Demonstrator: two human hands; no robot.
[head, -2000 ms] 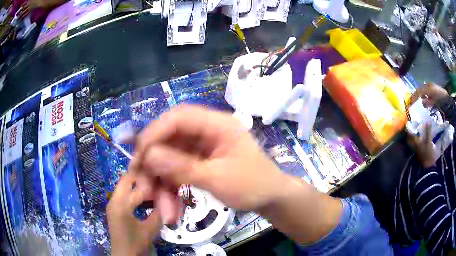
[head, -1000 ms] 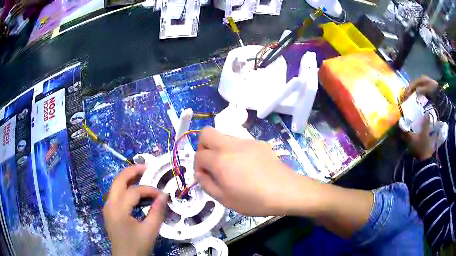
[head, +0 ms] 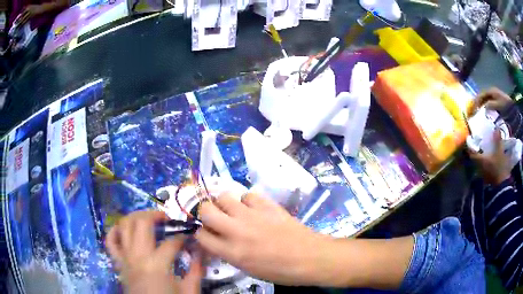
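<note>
The white round base housing (head: 221, 271) lies near the front edge, mostly hidden under both hands. Thin red and dark wires (head: 188, 198) rise near its middle, beside my right fingers. My left hand (head: 150, 252) is blurred at the base's left side. A black sleeved cable (head: 175, 228) lies between the two hands; its left end is at my left fingers. My right hand (head: 252, 229) is over the base with fingers bent down at the wires and cable; the fingertips are hidden. A pale lead with a yellow end (head: 135, 189) sticks out to the upper left.
A white side cover (head: 278, 166) lies right of the base. Behind it stands a drum-shaped assembly (head: 298, 97) with cables. An orange-yellow block (head: 424, 109) and yellow bin (head: 406, 46) are at the right. Another person's hands (head: 492, 155) hold a white part at far right.
My right hand has moved down over the base, uncovering the white side cover. The black cable now shows between the hands. Earlier the round base's slots and centre were visible; now they are mostly covered.
</note>
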